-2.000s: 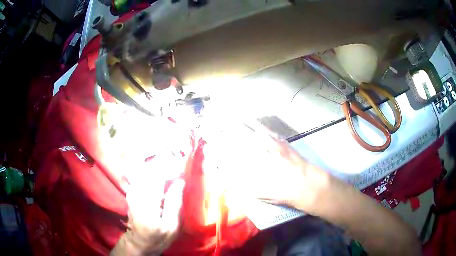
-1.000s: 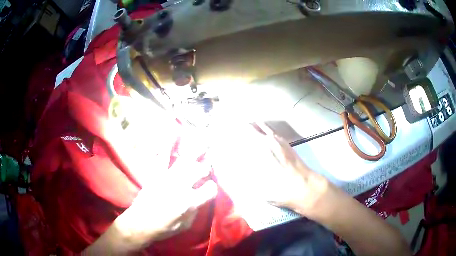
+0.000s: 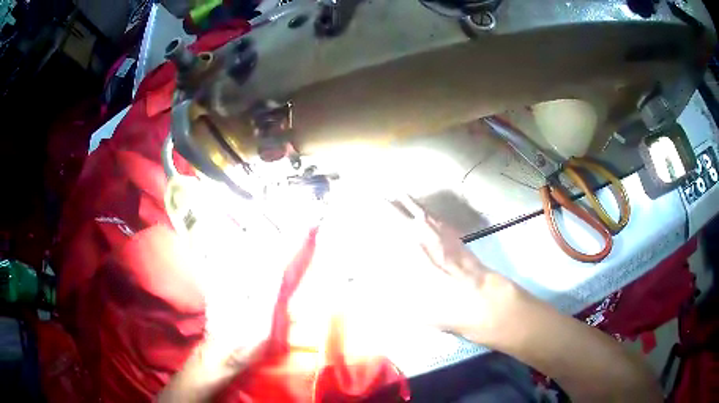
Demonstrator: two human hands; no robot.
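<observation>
Red fabric (image 3: 126,268) is bunched left of the needle area and over the front edge of the machine bed (image 3: 544,260); its middle is washed out by glare. The presser foot area (image 3: 311,183) shows as small dark parts under the left end of the sewing machine head (image 3: 394,79). My right hand (image 3: 441,268) lies on the bed just right of and in front of the presser foot, its fingers lost in glare. My left hand (image 3: 225,346) is at the lower left on the red fabric, mostly whited out. Whether either hand grips the cloth is hidden.
Scissors (image 3: 579,208) with orange-brown handles lie under the arm at right. A button panel (image 3: 700,177) is at the bed's right corner. A red piece with white print (image 3: 646,295) hangs at lower right. A green object (image 3: 20,279) is at far left.
My left hand has moved left and down since a second ago, and a strip of red cloth now shows between the hands. My right hand has barely moved. The view has shifted slightly.
</observation>
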